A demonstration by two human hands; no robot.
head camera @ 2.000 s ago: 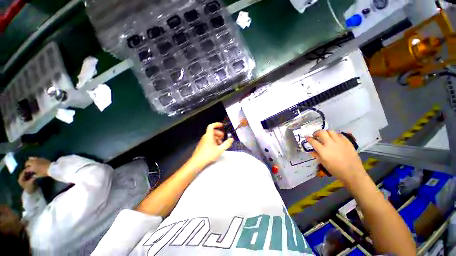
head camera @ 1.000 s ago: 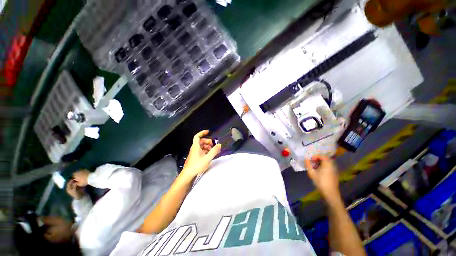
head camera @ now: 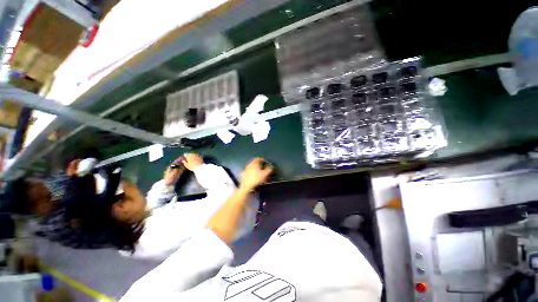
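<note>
My left hand (head camera: 256,173) is over the front edge of the green bench, between the neighbouring worker and the filled blister tray. Its fingers close on a small dark piece (head camera: 265,166), probably a watch case; it is blurred and partly hidden by the fingers. The clear blister tray (head camera: 371,127) with dark parts in its square pockets lies on the bench to the right of this hand. My right hand is not in view. The white dispensing machine bed (head camera: 422,221) is at the lower right, cut off by the picture's edge.
A second clear tray (head camera: 330,50) lies behind the filled one. A white compartment tray (head camera: 203,100) and crumpled white scraps (head camera: 259,130) lie on the green bench (head camera: 283,150). A neighbouring worker in white (head camera: 183,218) sits at left. A red button (head camera: 420,287) is on the machine.
The view has swung left, putting the machine at the lower right. My left hand has moved from before my body to the bench edge. My right hand has left the picture.
</note>
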